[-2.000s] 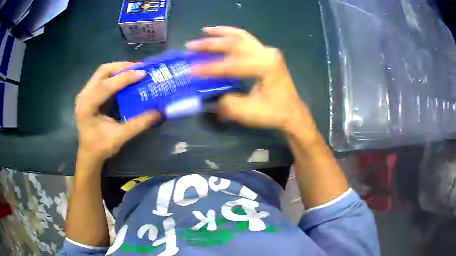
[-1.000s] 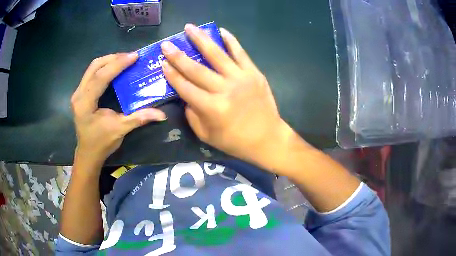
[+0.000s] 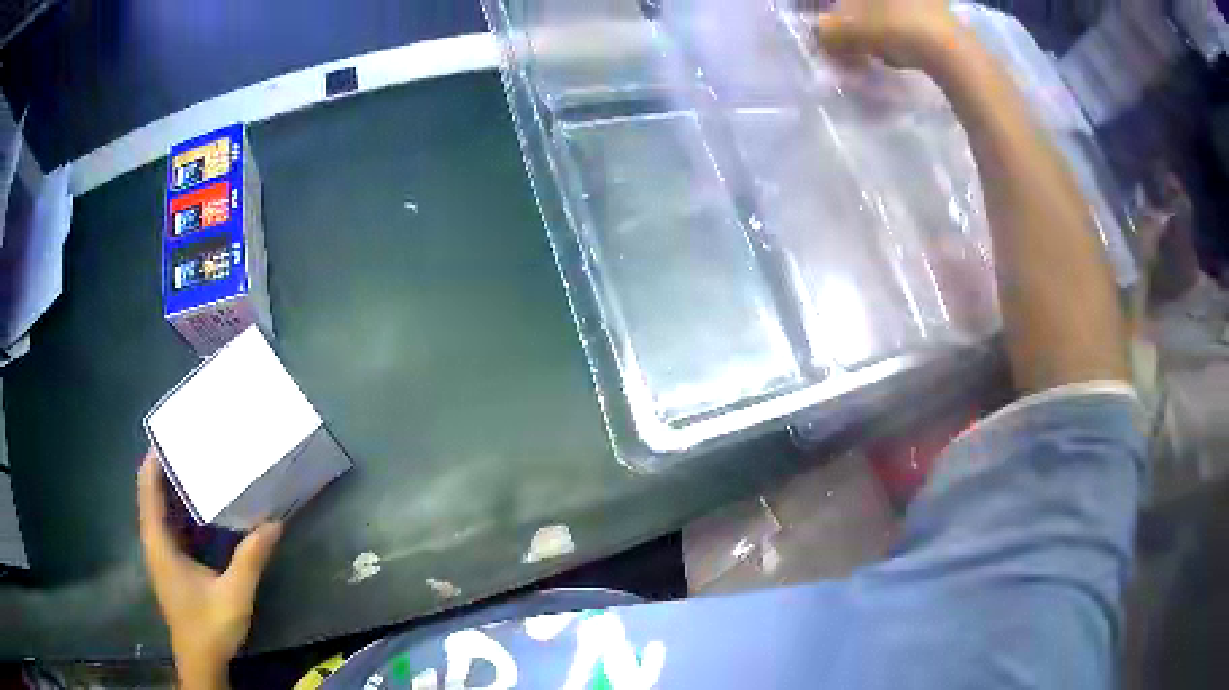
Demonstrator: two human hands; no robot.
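Note:
A carton [image 3: 243, 425] stands on the dark green bench top at the left, its plain white face turned up. My left hand [image 3: 209, 580] holds it at its near lower end, thumb and fingers on either side. My right hand [image 3: 890, 30] is at the top right, at the far part of a clear plastic tray [image 3: 674, 256] with ribbed compartments. Its fingers are blurred, but they appear to pinch the tray's far edge. The tray is tilted and overlaps the bench's right part.
A row of blue cartons [image 3: 205, 223] with red and coloured pictures stands just beyond the held carton. White and blue cartons [image 3: 34, 256] are stacked at the left edge. A pale strip [image 3: 418, 65] runs along the bench's far side. Small scraps [image 3: 549, 543] lie near the front edge.
The view has turned right. My right hand has left the blue carton and moved to the clear tray. The carton in my left hand now shows a white face and stands near the finished row.

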